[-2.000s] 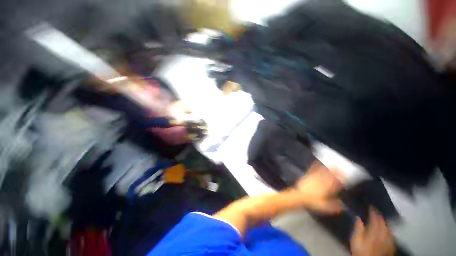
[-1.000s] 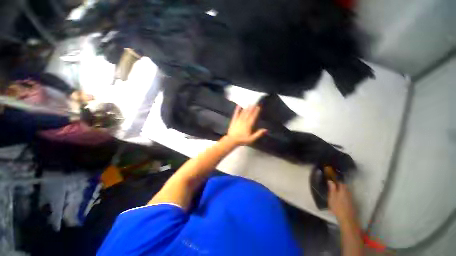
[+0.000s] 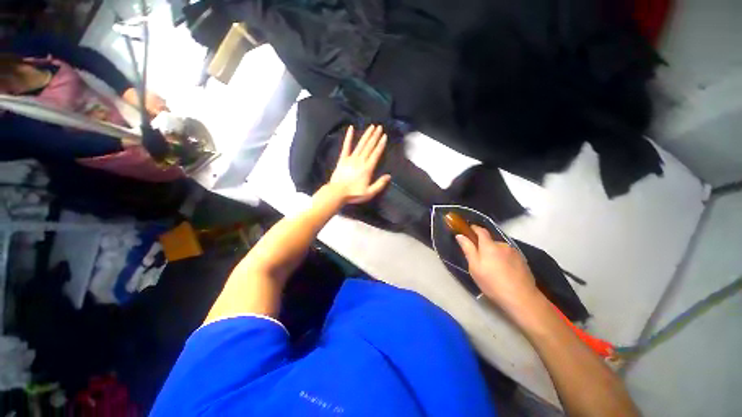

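Observation:
A black garment piece [image 3: 399, 191] lies lengthwise across the white table in front of me. My left hand [image 3: 359, 167] rests flat on its left part, fingers spread. My right hand [image 3: 494, 261] grips the brown-orange handle of the steam iron [image 3: 452, 251]. The iron, dark with a pale rim, sits on the garment's right part, its tip pointing up and left. Part of the iron is hidden by my right hand and wrist.
A large black garment heap [image 3: 521, 73] covers the far side. A tan block [image 3: 231, 52] and white sheet [image 3: 264, 89] lie left, beside a person in pink [image 3: 77, 98]. An orange hose sleeve [image 3: 590, 340] joins a grey-green tube by the pale wall [image 3: 700, 326].
My right hand has moved the iron left and up onto the garment from the table's right end. My left hand has shifted left on the cloth.

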